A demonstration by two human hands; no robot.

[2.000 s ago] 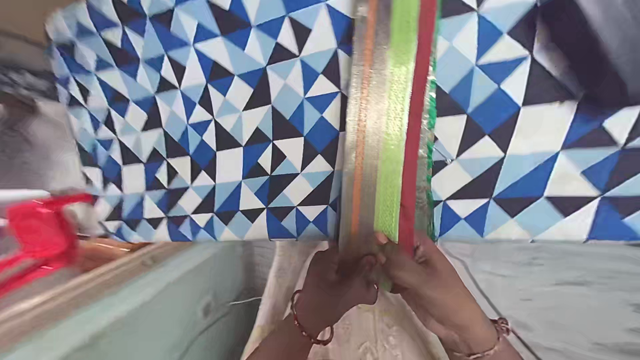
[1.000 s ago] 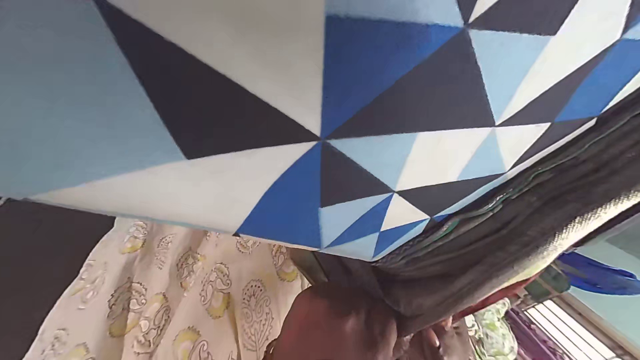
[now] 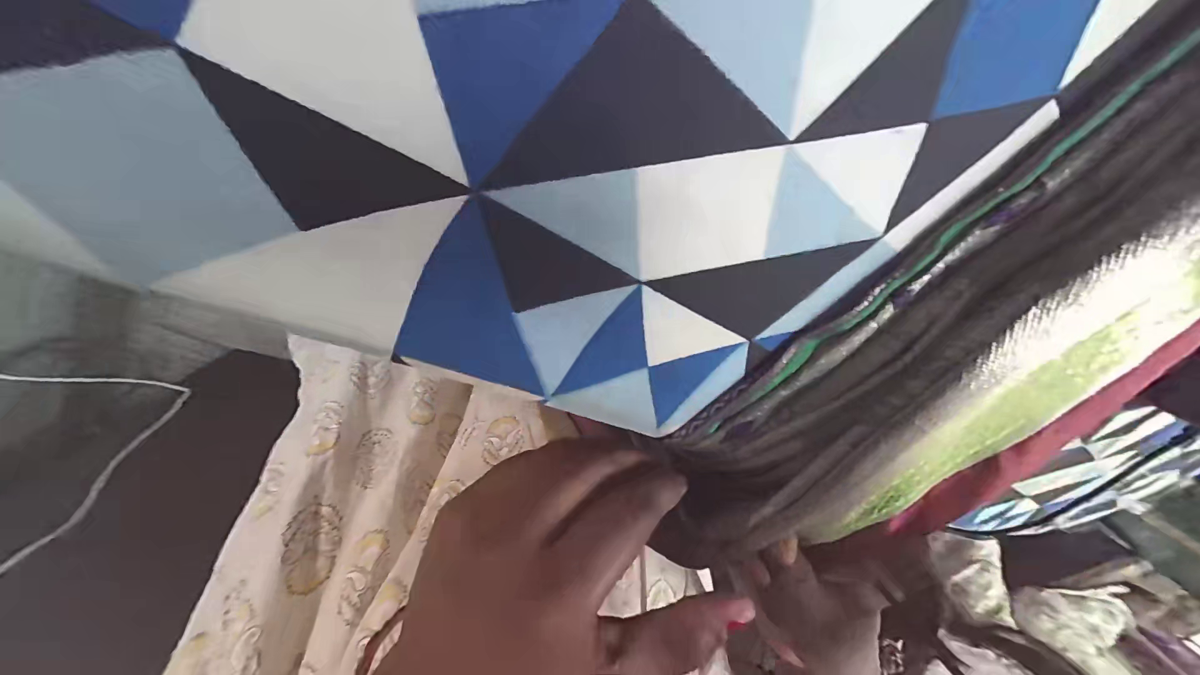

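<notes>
A folded cloth bundle [image 3: 900, 375] with dark, pale green and red bands and a green edge runs from upper right down to the middle. My left hand [image 3: 553, 562] lies at its lower end, fingers bent over the dark folds; its thumb reaches right. My right hand [image 3: 816, 600] is just under the bundle, partly shadowed, its fingertips at the lower folds. The bundle lies along the edge of a surface covered in blue, white and black triangles [image 3: 581, 187], which fills the upper view close up.
Cream cloth with a paisley print [image 3: 319, 525] hangs below the patterned surface. A white cord [image 3: 122, 459] bends across the dark area at left. Crumpled cloths [image 3: 1059, 600] lie at lower right.
Two seconds ago the banded cloth lay straight across the patterned surface with both hands at its near end; now it slants at the edge. The view has moved much closer and turned.
</notes>
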